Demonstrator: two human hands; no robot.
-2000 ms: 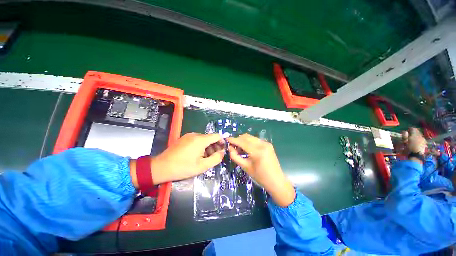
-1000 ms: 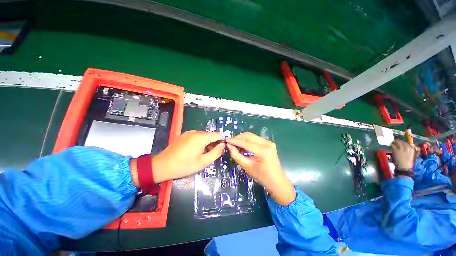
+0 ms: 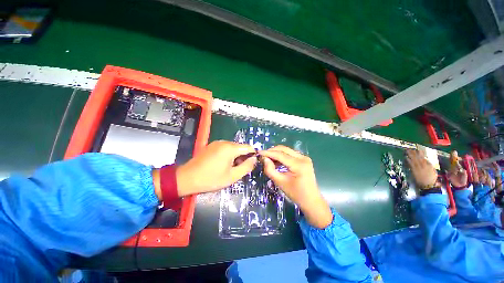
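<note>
My left hand (image 3: 221, 166) and my right hand (image 3: 290, 171) meet fingertip to fingertip over a clear plastic tray or bag (image 3: 251, 218). Both pinch a small dark component (image 3: 257, 155), mostly hidden by the fingers. The plastic is shiny, with small white and dark bits on it. To the left, an opened tablet unit (image 3: 143, 145) lies in a red-orange frame (image 3: 200, 130). Its circuit board (image 3: 157, 110) shows at the top end above the silver battery. My left forearm, with a dark red wrist strap, covers the frame's lower part.
A white edge strip (image 3: 276, 117) runs behind the mat. Beyond it, the green belt carries framed tablets (image 3: 353, 102) and an unframed one (image 3: 23, 25). A pale metal post (image 3: 420, 83) slants at right. A cabled bundle (image 3: 395, 177) and another person's hand (image 3: 421, 168) are on the right.
The belt tablets have shifted right in view. The other person's hand has moved left toward the cabled bundle. My hands keep the same fingertip pinch.
</note>
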